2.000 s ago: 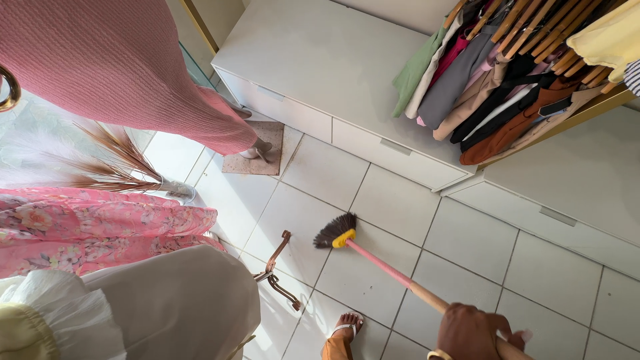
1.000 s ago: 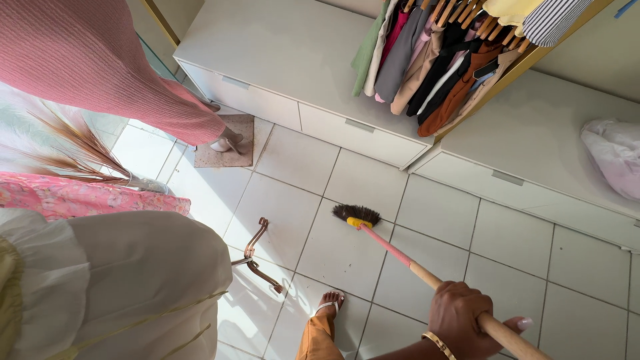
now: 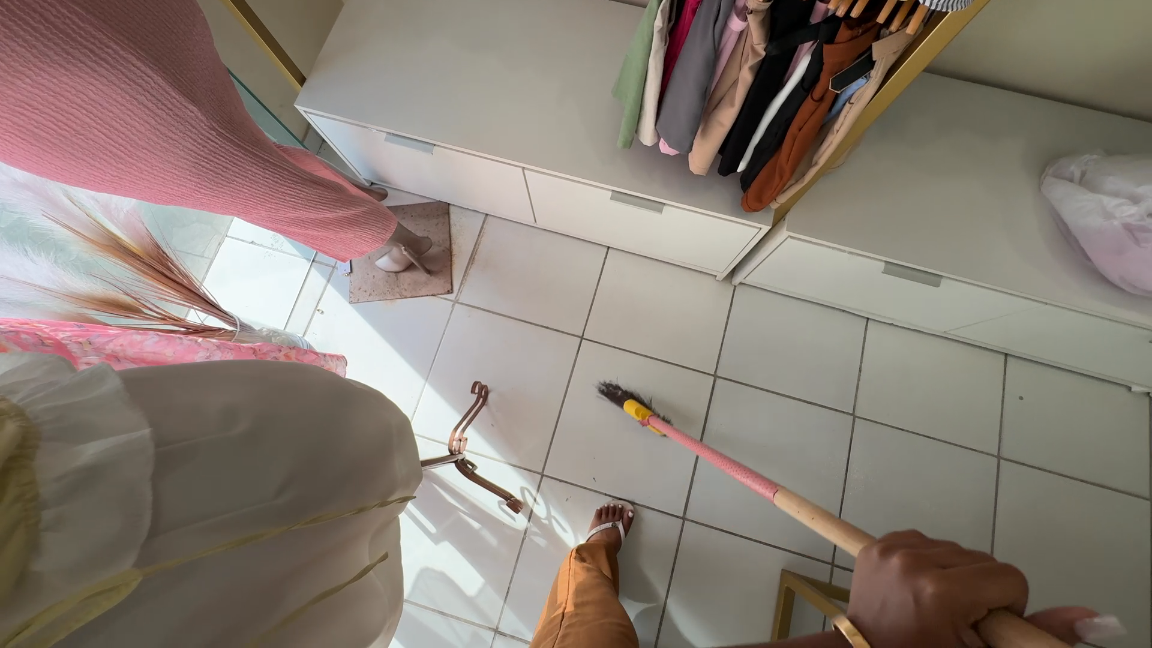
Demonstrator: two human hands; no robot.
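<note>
My left hand (image 3: pixel 936 589), with a gold bangle at the wrist, is closed around the wooden handle of a broom (image 3: pixel 720 461) at the lower right. A pink sleeve covers the lower handle, which runs to a yellow socket and dark bristles (image 3: pixel 621 394) on the white floor tiles. My right hand cannot be seen. Left of the broom head, a brown clip hanger (image 3: pixel 461 441) juts from beside a pale skirt (image 3: pixel 261 459). My foot, in a light thong sandal (image 3: pixel 614 522), stands on the tiles below the bristles.
White drawer units (image 3: pixel 639 202) line the wall beneath hanging clothes (image 3: pixel 765 90). A plastic bag (image 3: pixel 1102 216) lies on the right unit. At left are a mannequin in a pink ribbed skirt (image 3: pixel 180 135) on a base plate (image 3: pixel 432 243), and dried plumes (image 3: pixel 144 270). A gold metal frame (image 3: pixel 801 594) stands near my hand.
The broom head has shifted and turned on the tiles, its bristles now seen more narrowly. My left hand keeps hold of the handle. The gold frame by my wrist has come into view.
</note>
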